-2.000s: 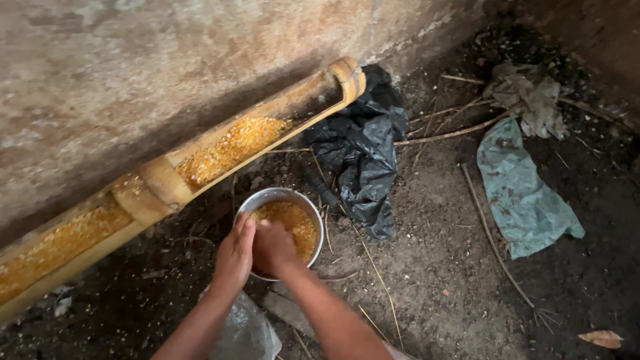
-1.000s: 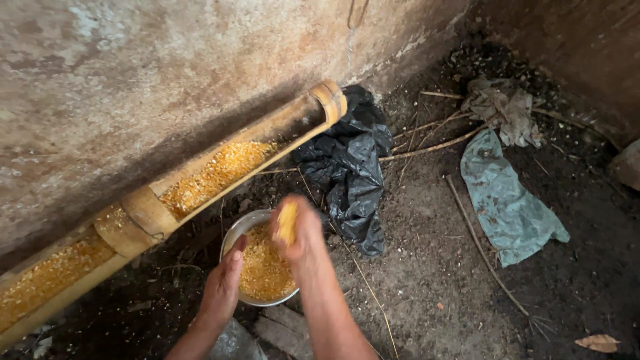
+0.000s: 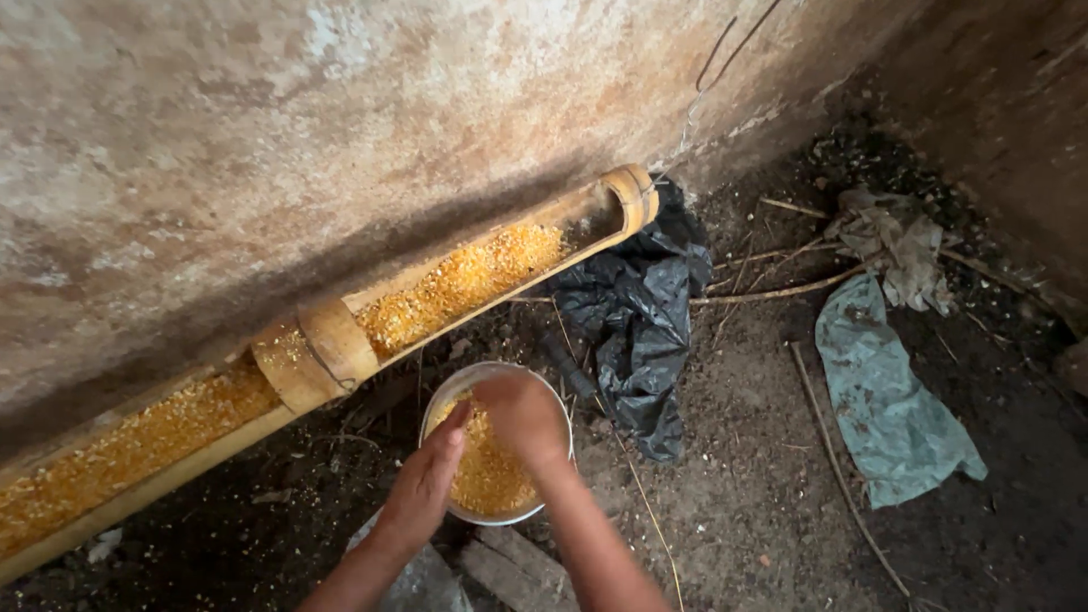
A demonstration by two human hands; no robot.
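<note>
Cracked yellow corn fills part of a round metal bowl below the trough. My left hand is at the bowl's left rim, thumb side up; whether it grips the rim is hard to tell. Over the upper right part of the bowl is my right hand, blurred, its fingers hidden from view. A split bamboo trough slants up to the right along the wall, with a heap of cracked corn in its upper section and more corn in the lower one.
Right of the bowl lies a crumpled black plastic bag. Farther right are a green plastic sheet, a grey-brown rag or bag and thin sticks. A wood piece and clear plastic lie below the bowl. Wire rises from the trough's end.
My right hand was in the bowl, then raised above it holding yellow corn, and is now back low over the bowl. The corn heap in the trough's upper section looks larger.
</note>
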